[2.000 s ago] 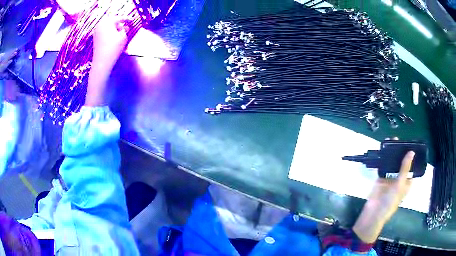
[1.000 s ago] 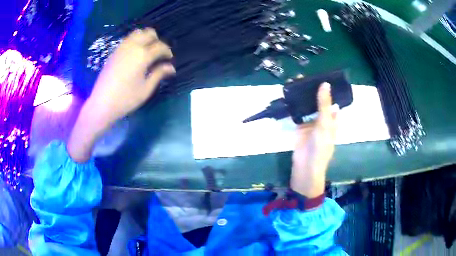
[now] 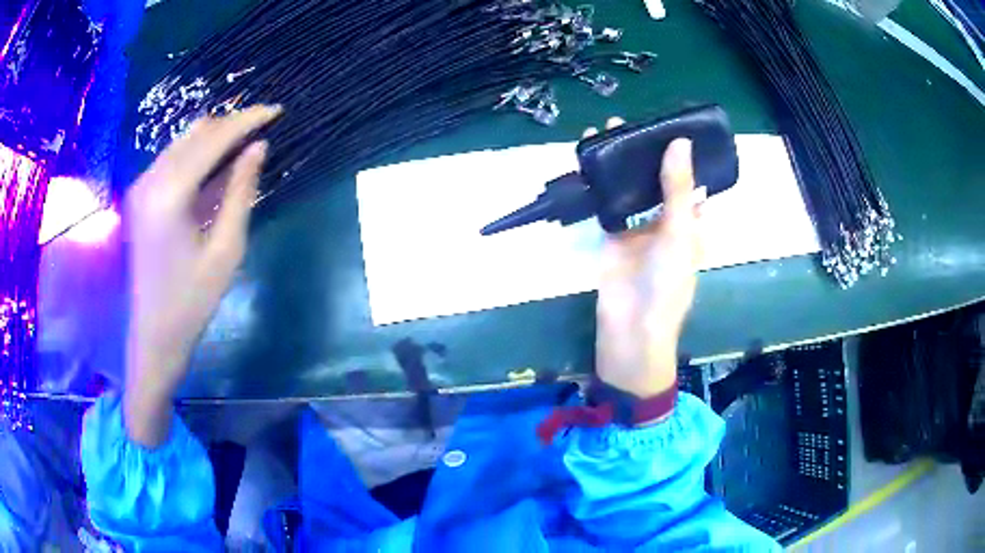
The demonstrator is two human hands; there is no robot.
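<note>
My right hand (image 3: 648, 270) holds a flat black glue bottle (image 3: 659, 162) over the white sheet (image 3: 421, 270). Its stepped black nozzle (image 3: 545, 205) points left, its thin tip above the sheet. My left hand (image 3: 178, 227) is slightly blurred, at the left end of the main cable pile (image 3: 367, 81), thumb and fingers apart. No cable shows clearly held in it; the fingers overlap the pile's edge. The pile lies behind the sheet, with shiny metal ends (image 3: 540, 103) on the right and pale ends (image 3: 167, 113) on the left.
A second cable bundle (image 3: 805, 119) lies beyond the sheet's right end. More cables (image 3: 19, 270) lie in violet light at the far left. A dark plastic crate (image 3: 794, 443) and black bags (image 3: 918, 389) are below the green bench edge (image 3: 918, 319). A small white piece (image 3: 655, 9) is at the top.
My left hand has come from the violet-lit cables at the left to the main pile's left end, and has opened somewhat. My right hand still holds the bottle over the sheet. The view has shifted.
</note>
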